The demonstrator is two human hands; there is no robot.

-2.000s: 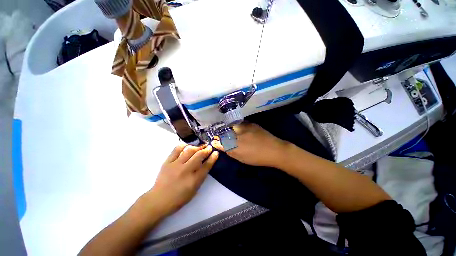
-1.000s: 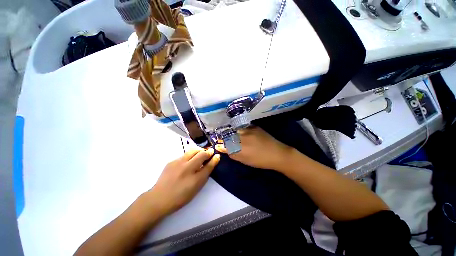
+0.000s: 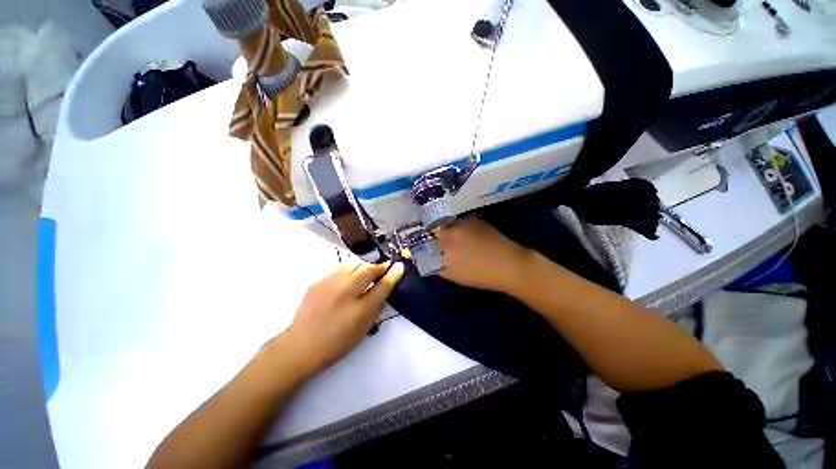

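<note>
A dark navy panel [image 3: 477,322] lies on the white table under the needle area and runs right, beneath my right forearm. My left hand [image 3: 344,298] pinches the panel's edge between thumb and fingers, just in front of the presser foot [image 3: 392,245]. My right hand [image 3: 472,256] lies on the panel right of the foot, its fingertips hidden behind the small grey plate by the needle. Whether it grips the cloth is not clear. A short dark cord or cloth edge [image 3: 374,327] shows below my left hand.
The white machine head [image 3: 440,82] stands behind my hands, with striped brown cloth [image 3: 271,156] and a black cloth strip [image 3: 632,82]. Metal snips or tweezers [image 3: 686,229] lie right. A small parts box [image 3: 779,176] is farther right. A measuring scale [image 3: 394,414] runs along the front edge.
My left hand's fingers have bent more at the panel edge. A short dark cord or edge now shows below that hand. The view has shifted slightly.
</note>
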